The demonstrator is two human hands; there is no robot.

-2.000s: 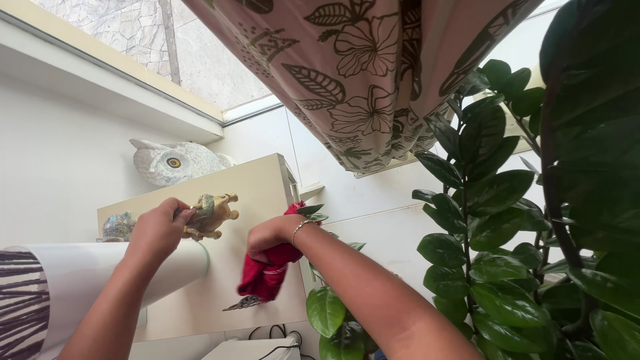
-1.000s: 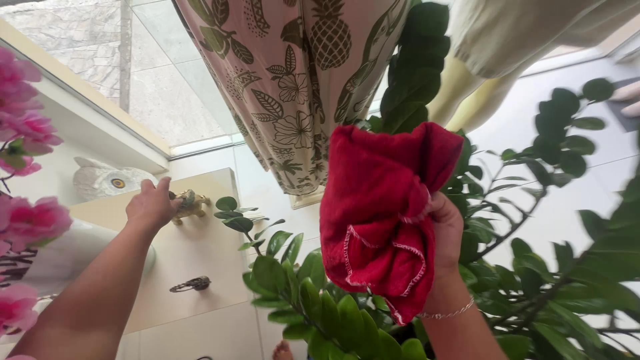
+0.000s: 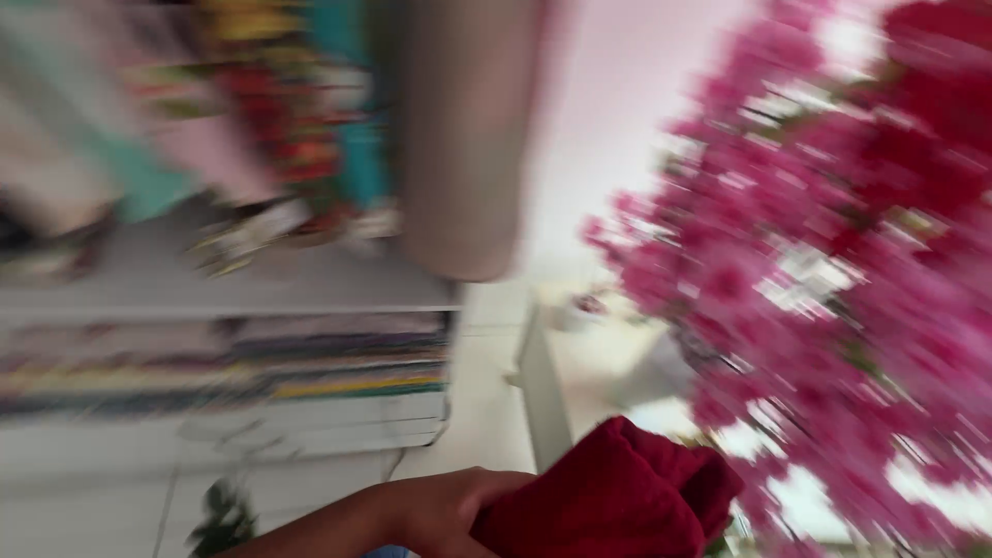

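Near the bottom edge, right of centre, a red cloth is bunched up. My left hand reaches in from the lower left and grips the cloth's left side; part of the fingers lies behind the cloth or below the edge. No bracelet shows on this wrist. My right hand is not seen. The whole view is blurred by motion.
Pink artificial-looking blossoms fill the right side, close by. A grey shelf with blurred items stands left, folded fabrics below it. A pale table is beyond the cloth. Green leaves show at lower left.
The view has swung strongly to another part of the room. The red cloth, held in my right hand before, is now in my left hand. The small figurine by my left hand is out of view.
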